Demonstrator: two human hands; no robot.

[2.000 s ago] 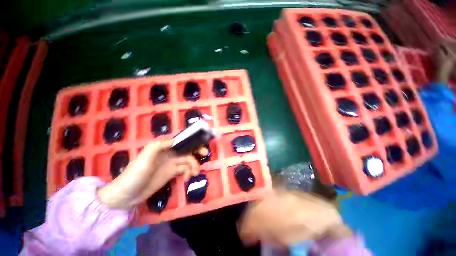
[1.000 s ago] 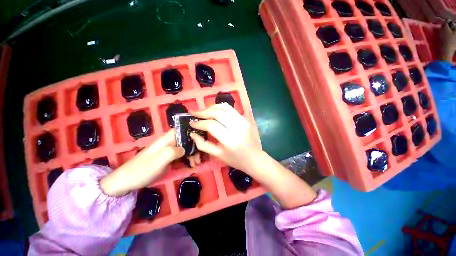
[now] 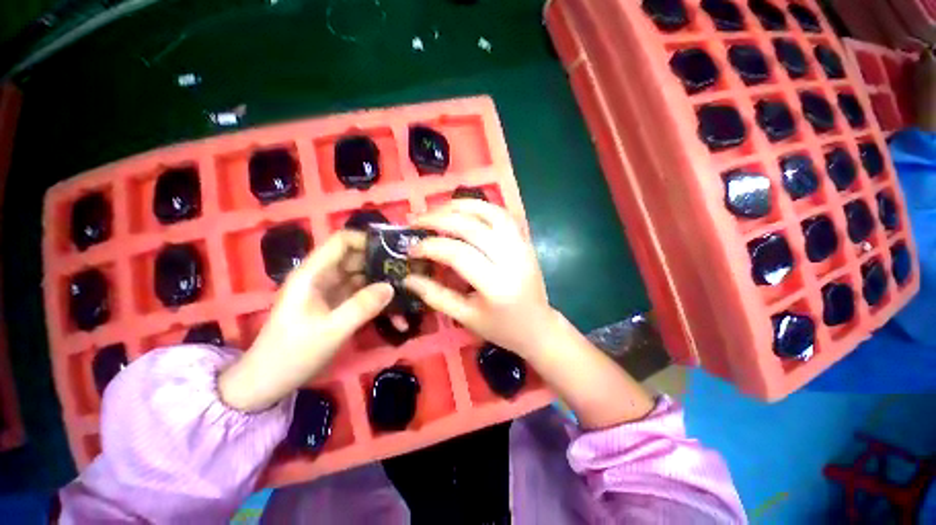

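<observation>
A black smartwatch body point(image 3: 393, 256) is held between both hands above the coral foam tray, with faint yellowish marks and a pale glare on its glass. My left hand point(image 3: 326, 297) grips it from the left, thumb at its lower edge. My right hand point(image 3: 482, 269) grips it from the right with fingertips on it. The fingers hide its sides, and I cannot tell if a second body is beneath. The foam tray point(image 3: 241, 220) lies tilted under my hands, with black watch bodies in its pockets; hands and sleeves hide some pockets.
A tray stack point(image 3: 657, 220) full of watch bodies stands at the right. Small white scraps point(image 3: 227, 118) lie on the green bench point(image 3: 308, 62). Shiny clear plastic point(image 3: 623, 336) shows below the stack. A person's blue sleeve point(image 3: 917, 169) is at the right edge; a red frame point(image 3: 881, 480) stands on the floor.
My right hand came up from the lower edge to join my left at the watch body. In the last second its glass turned more into view and yellowish marks appeared.
</observation>
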